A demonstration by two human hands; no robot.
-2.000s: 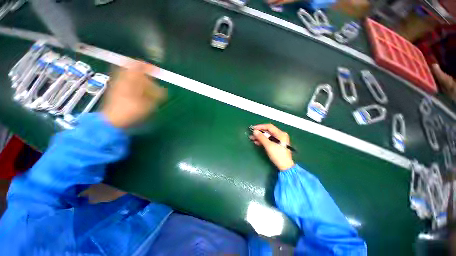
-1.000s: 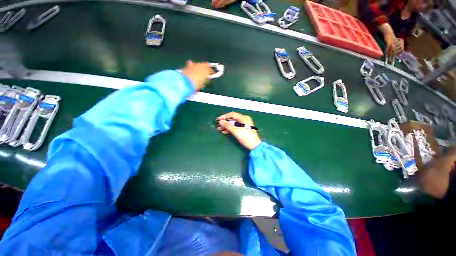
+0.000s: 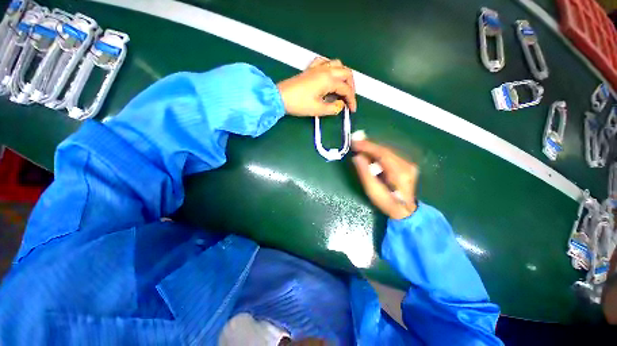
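A white oval loop frame (image 3: 332, 154) lies on the green surface in front of me, its rounded end towards me. My left hand (image 3: 319, 89) is closed over its far end and hides that end. A small yellow patch shows at the left fingertips. My right hand (image 3: 387, 177) is just right of the loop, slightly blurred, with white spots on the fingers. Its fingertips are near the loop's right side; I cannot tell if they touch. The pen-like tool is not clearly visible in it.
Frames with blue patches overlap in a row (image 3: 101, 74) at upper left. Beyond the white strip (image 3: 419, 111) lie several scattered frames (image 3: 517, 95). More frames are heaped (image 3: 590, 240) at the right edge. A red tray (image 3: 595, 37) is at the upper right.
My left hand has come back from beyond the white strip with a frame, which now lies on the near side. My right hand has turned and is beside the loop. The view has shifted.
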